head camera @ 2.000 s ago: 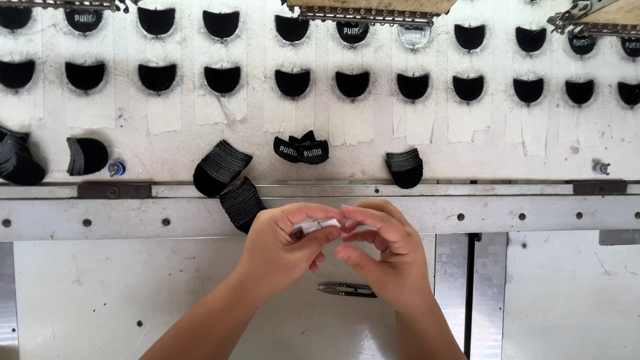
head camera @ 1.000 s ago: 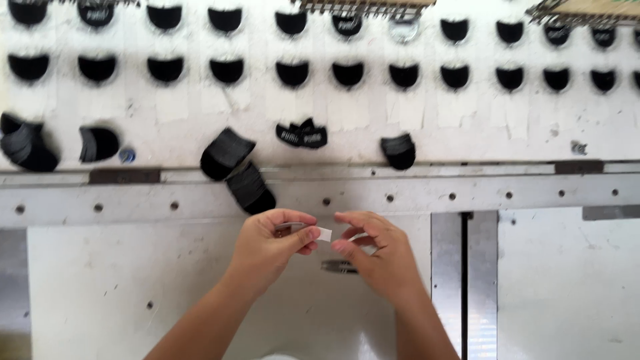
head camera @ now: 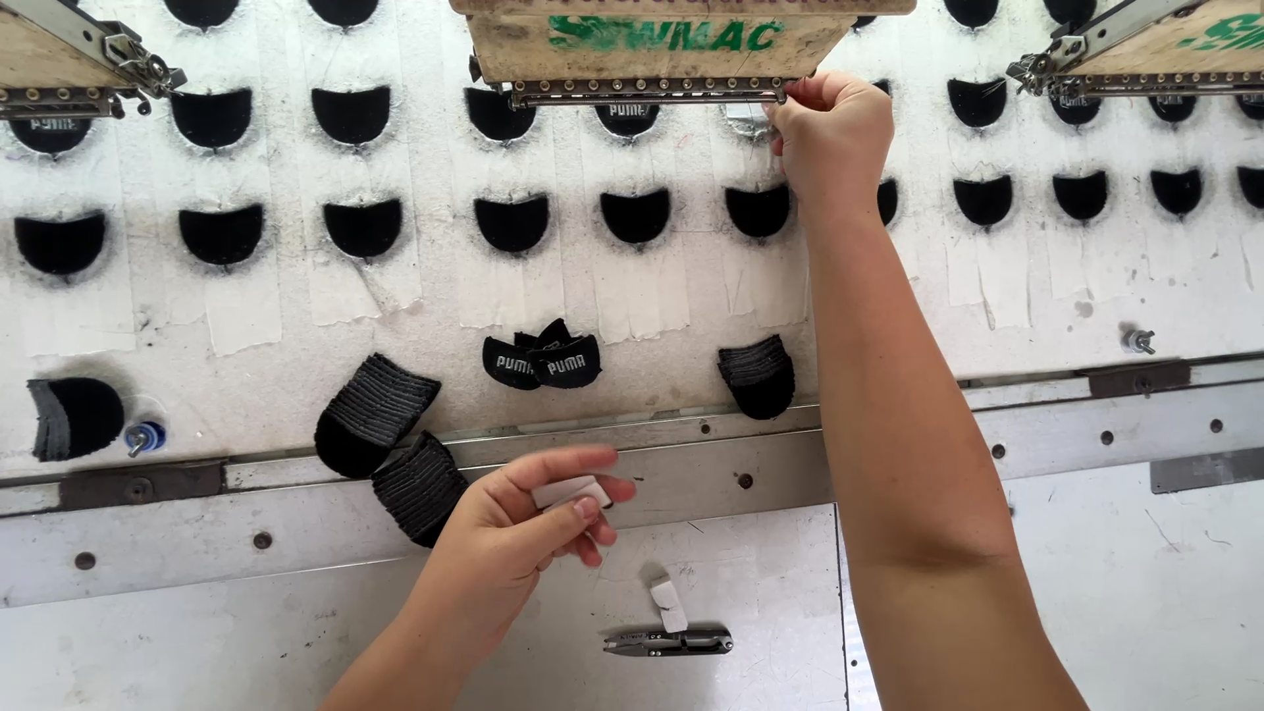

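Between its thumb and fingers my left hand [head camera: 553,513] holds a small white strip [head camera: 573,492], above the metal ledge. My right hand [head camera: 839,128] reaches up to the right end of the middle embroidery machine head, its fingertips beside a white patch [head camera: 746,114] on the backing sheet; whether they grip anything is hidden. Thread snips [head camera: 669,642] lie on the lower metal table, touching a small white piece [head camera: 668,604]. Black fabric patches stand in stacks [head camera: 378,415] left of centre, and a few patches with white lettering [head camera: 571,362] overlap on the sheet.
Machine heads overhang the top, the middle one [head camera: 652,49] closest to my right hand. Black half-round patches [head camera: 512,222] sit in rows on the white backing [head camera: 681,385]. A metal rail [head camera: 691,474] crosses below, with wing-nut screws [head camera: 1138,341] behind it.
My right hand has left my left hand and moved up to the middle machine head. My left hand still holds white material. A white piece now shows beside the snips.
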